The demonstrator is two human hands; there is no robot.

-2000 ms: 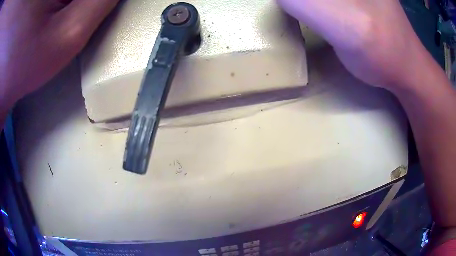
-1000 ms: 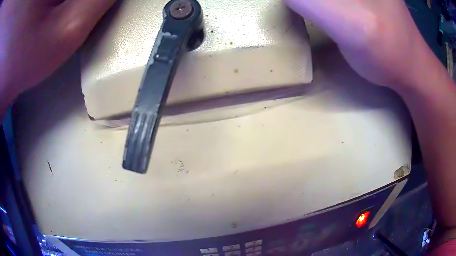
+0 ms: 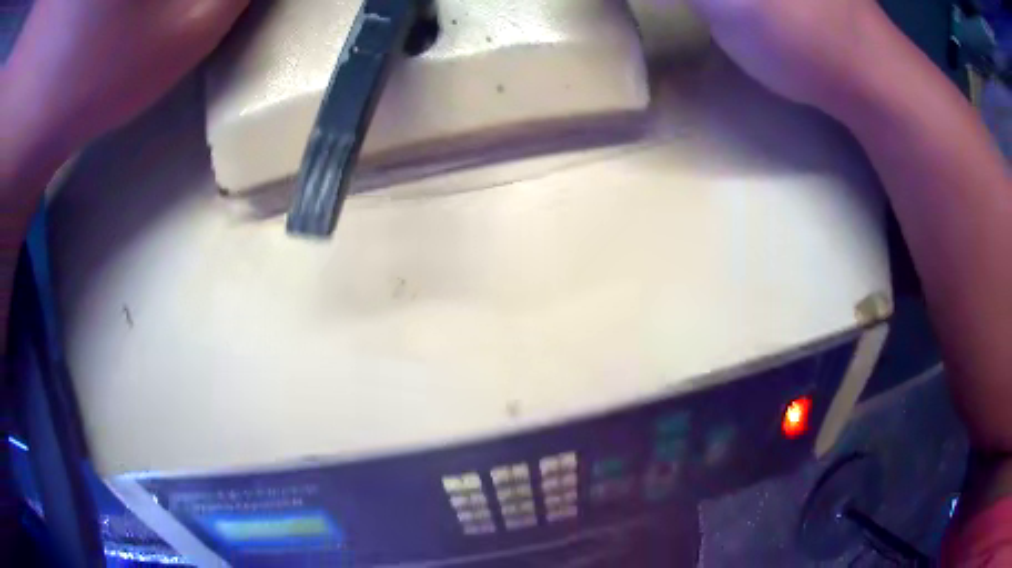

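Observation:
The cream parts counter (image 3: 499, 322) fills the middle of the view. On top is the raised tape guide block (image 3: 522, 94), with the black locking lever (image 3: 344, 122) slanting down to the left over its front edge. My left hand (image 3: 122, 56) is at the top left beside the block, its fingers cut off by the top edge. My right hand (image 3: 788, 39) is at the top right beyond the block's right side, its fingers also out of the picture. What either hand holds is hidden.
The dark blue front panel shows a keypad (image 3: 514, 494), a lit display (image 3: 272, 530) and a glowing red-orange power switch (image 3: 796, 417). A thin black stick-like thing (image 3: 882, 541) lies at the lower right. A reddish sleeve (image 3: 982, 538) shows at the right edge.
The view has tilted down, so the counter sits higher and more of the keypad and display shows. Both hands are further up and more cut off by the top edge.

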